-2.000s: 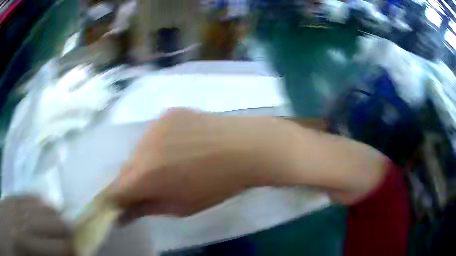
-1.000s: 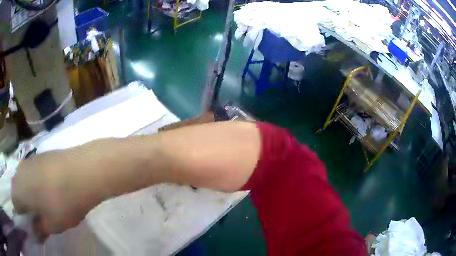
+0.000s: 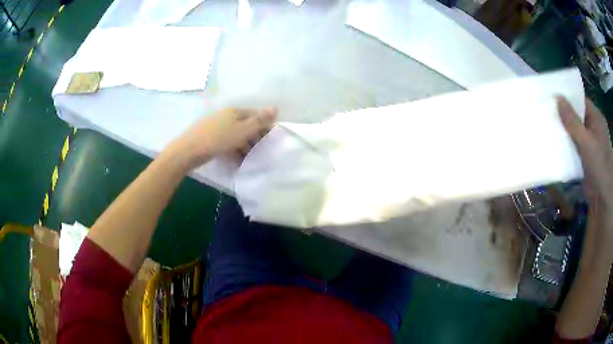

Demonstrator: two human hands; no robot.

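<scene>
A long white sleeve [image 3: 437, 151] is stretched across the front of the pressing table, its straight end at the right and its rounded end with an oval opening at the left. My left hand [image 3: 238, 132] is at the rounded end, fingers on its upper edge, slightly blurred. My right hand [image 3: 588, 138] grips the straight end, thumb in front. The sleeve hides part of the table cover beneath it.
The pale table cover [image 3: 289, 60] has brown stains at its right end, beside a metal iron rest [image 3: 551, 259]. A white cloth piece [image 3: 161, 57] with a small tan block [image 3: 85, 82] lies at left. Flat white pieces [image 3: 410, 40] lie at the far side. A yellow-framed cart [image 3: 149, 302] stands lower left.
The view has swung from the far side and floor down to the table. Both hands now hold the white sleeve spread between them; earlier my arm reached across the blurred view.
</scene>
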